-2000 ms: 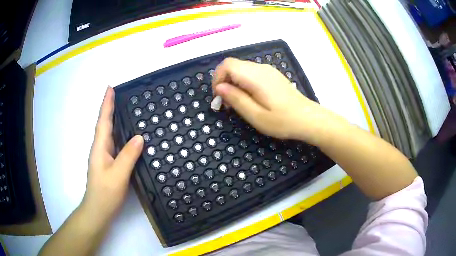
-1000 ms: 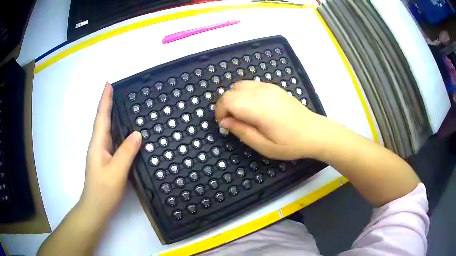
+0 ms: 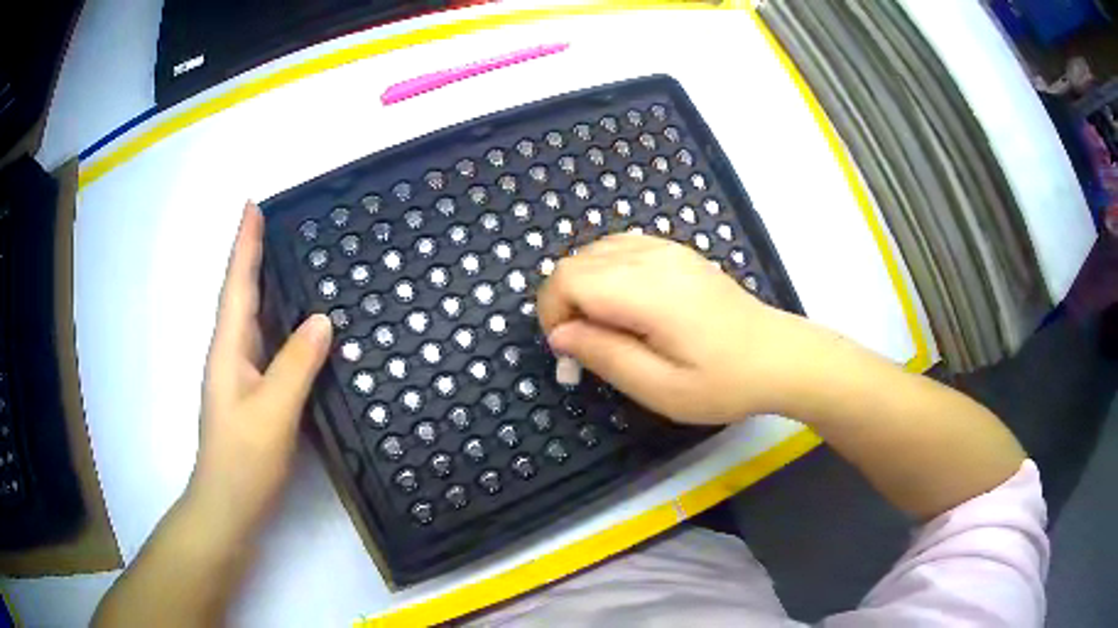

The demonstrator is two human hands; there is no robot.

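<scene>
A black blister tray (image 3: 490,521) lies flat on the white bench top, turned slightly. Small silvery round parts (image 3: 430,352) sit in its pockets in rows. My left hand (image 3: 260,393) holds the tray's left edge, thumb on the rim and fingers along the outside. My right hand (image 3: 668,329) is over the tray's middle right, fingers curled, pinching a small white-tipped swab or wipe (image 3: 566,369) pointed down at the parts. The hand hides some pockets, and most of the swab is hidden in the fingers.
A pink pen (image 3: 476,71) lies above the tray. Yellow tape (image 3: 846,184) borders the work area. A grey-brown layered stack (image 3: 907,172) is on the right. Another black tray (image 3: 31,368) on brown cardboard (image 3: 92,491) is at the left edge. A black tray with a white label (image 3: 282,37) is at the back.
My right hand has moved down the tray towards the wearer with the white tip, uncovering parts at the upper right. The tray and my left hand have shifted slightly left and up in view.
</scene>
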